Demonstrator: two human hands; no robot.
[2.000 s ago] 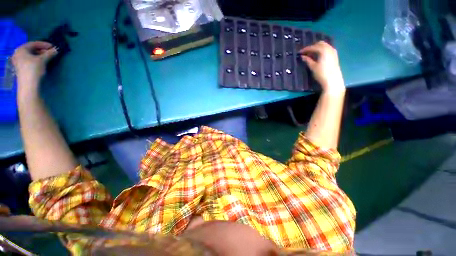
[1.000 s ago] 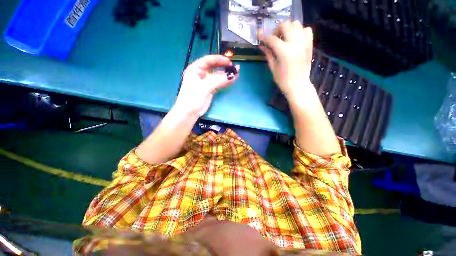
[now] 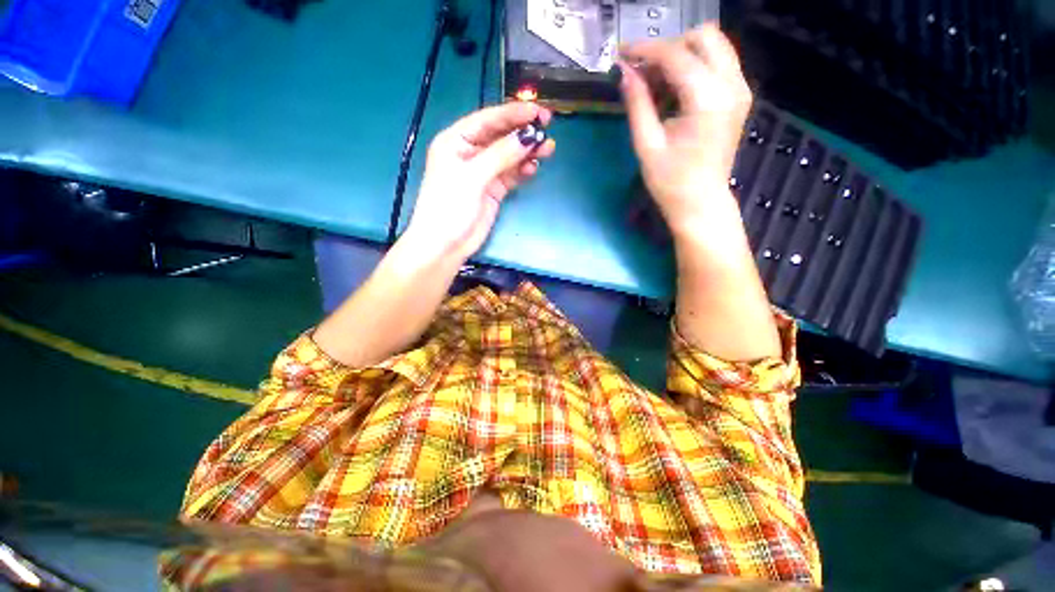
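My left hand (image 3: 469, 179) is in front of the bench unit and holds a small black part (image 3: 531, 135) with a shiny spot between thumb and fingers. My right hand (image 3: 694, 116) is over the front right of the unit's silver top plate (image 3: 569, 29), thumb and finger close together. A tiny dark or shiny bit shows at its fingertips, too small and blurred to tell if it is held. The ribbed black parts tray (image 3: 862, 237) lies right of my right forearm, with shiny dots in several grooves; my hand and forearm hide part of its left side.
The bench unit's orange light (image 3: 526, 94) glows at its front left corner. A cable (image 3: 414, 139) runs left of it. A blue bin (image 3: 87, 46) is at the upper left. A black tray stack (image 3: 891, 69) stands behind the parts tray. Clear plastic (image 3: 1035, 283) lies far right.
My left hand has come from the dark pile near the bin to the unit's front. My right hand has left the tray for the plate, and has since shifted slightly right. The view has turned.
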